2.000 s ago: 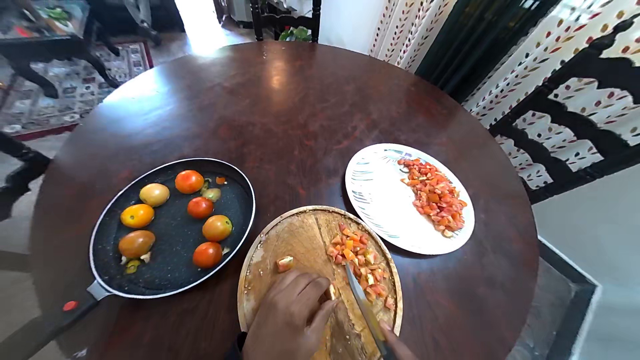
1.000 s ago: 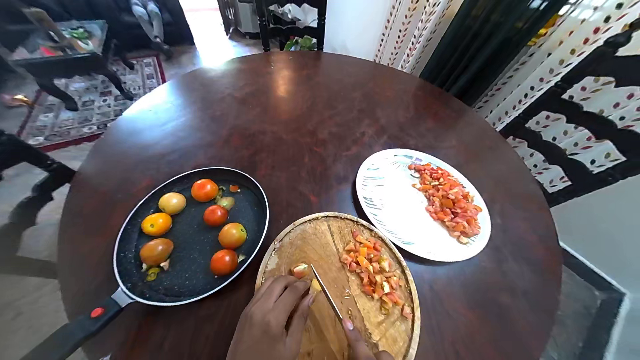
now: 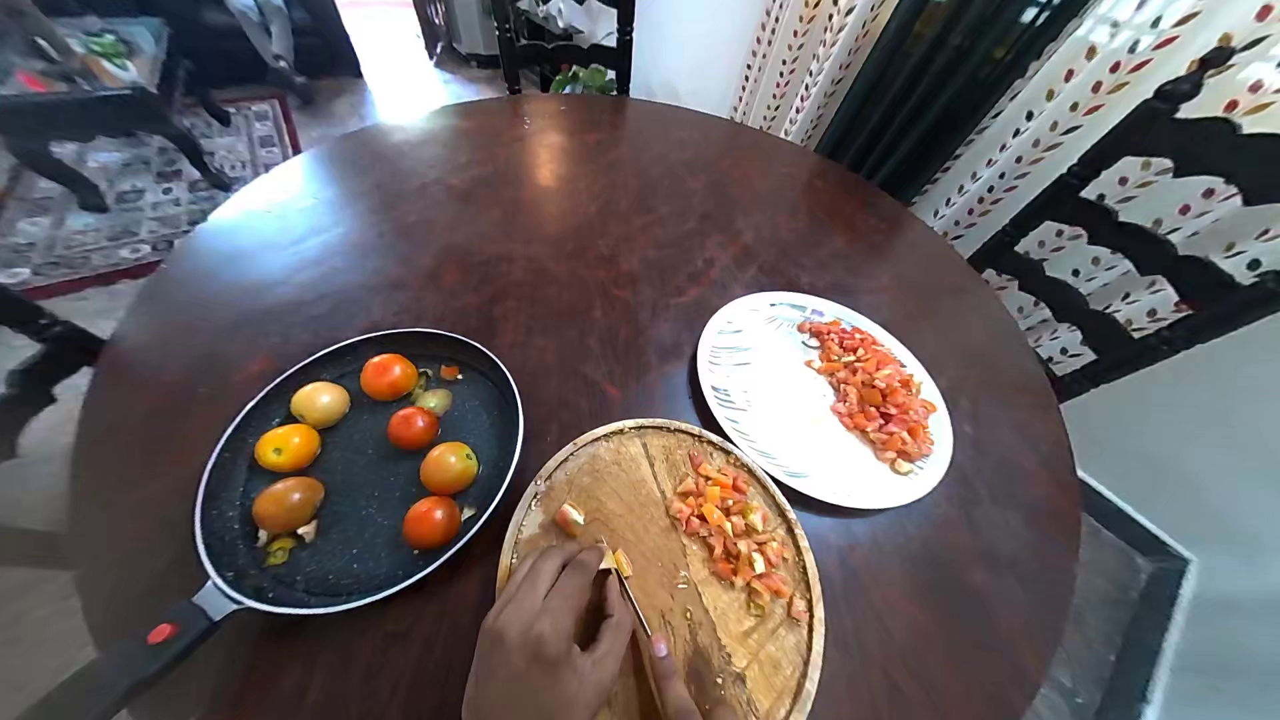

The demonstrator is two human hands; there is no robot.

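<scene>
My left hand rests on a round wooden cutting board, its fingertips on a small tomato piece. My right hand, partly cut off by the lower edge, holds a knife whose blade lies against that piece. Another tomato chunk sits just beyond my left fingers. Diced tomato is heaped on the board's right side. To the right, a white oval-looking plate bears more diced tomato. At left, a black frying pan holds several whole tomatoes and some scraps.
The dark round wooden table carries everything. The pan's handle points to the lower left. A black carved chair stands at the right, another chair beyond the far edge. A seated person's legs show at the upper left.
The knife has moved left, from the diced heap two seconds ago to the piece under my left fingers. The diced tomato on the board now lies apart from the blade.
</scene>
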